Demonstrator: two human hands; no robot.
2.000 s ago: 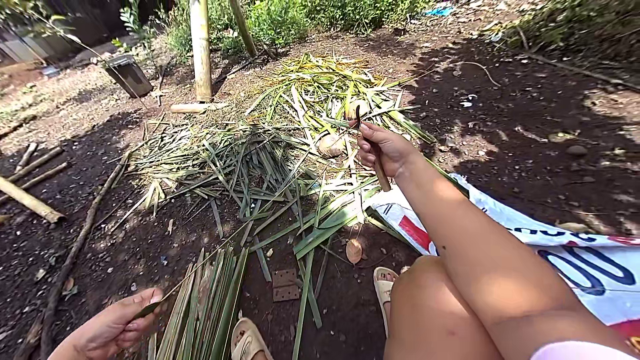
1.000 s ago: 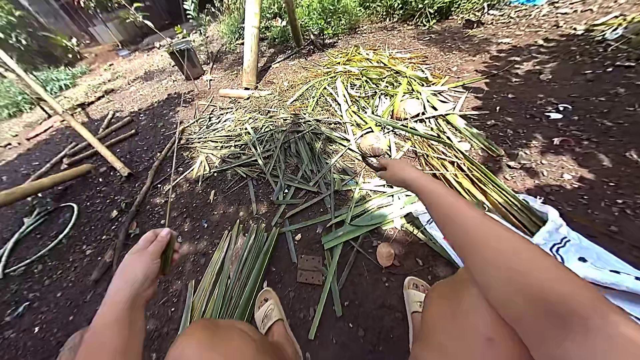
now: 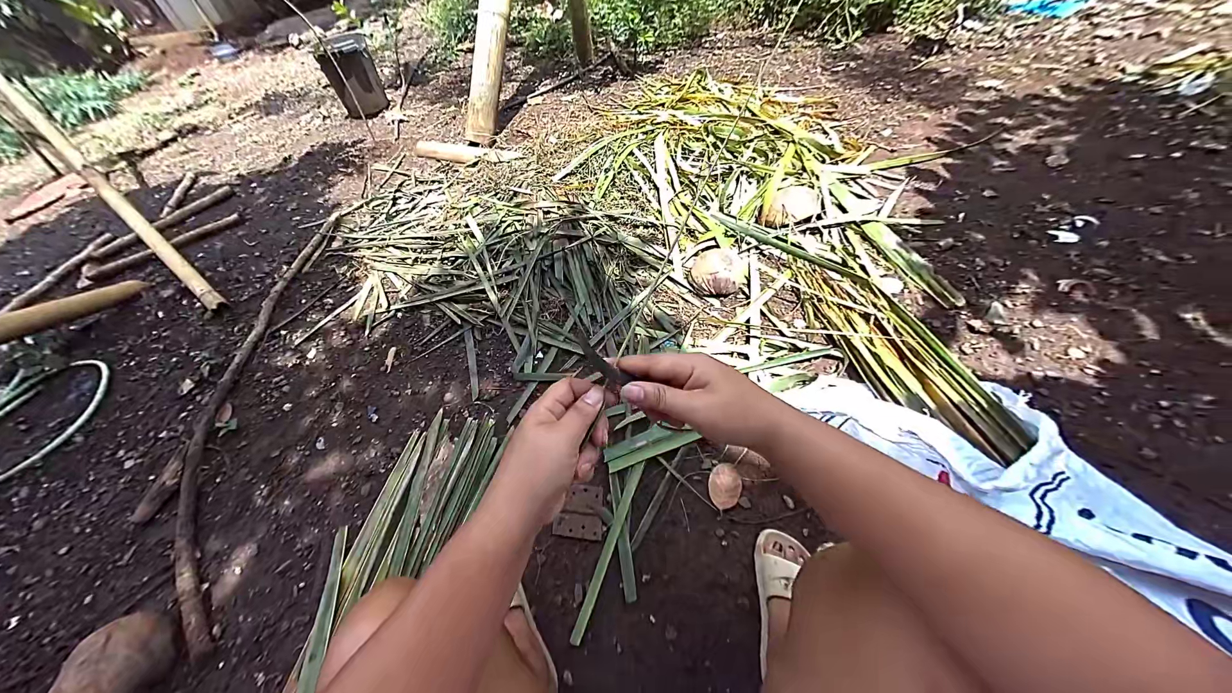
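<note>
My left hand (image 3: 558, 438) and my right hand (image 3: 688, 393) meet at the middle of the view. A dark, narrow knife blade (image 3: 599, 364) points up and left from my right fingers, its handle hidden in the hand. My left thumb and forefinger pinch a thin strip, probably palm leaf, that is hard to make out. Below and left of my left hand, a bundle of long green palm leaflets (image 3: 423, 500) lies by my left leg. Beyond the hands spreads a heap of cut green leaf strips (image 3: 539, 260).
Yellow-green leaves (image 3: 731, 144) are piled behind two coconut husks (image 3: 717, 272), (image 3: 791, 205). A white printed cloth (image 3: 905, 423) lies at right under more leaves. Sticks (image 3: 231, 385), a bamboo pole (image 3: 125, 207), a hose (image 3: 82, 414) and a dark bucket (image 3: 352, 75) are at left.
My hands were wide apart in both earlier frames and are now together at the middle. A long thin strip rose from my left hand one second ago.
</note>
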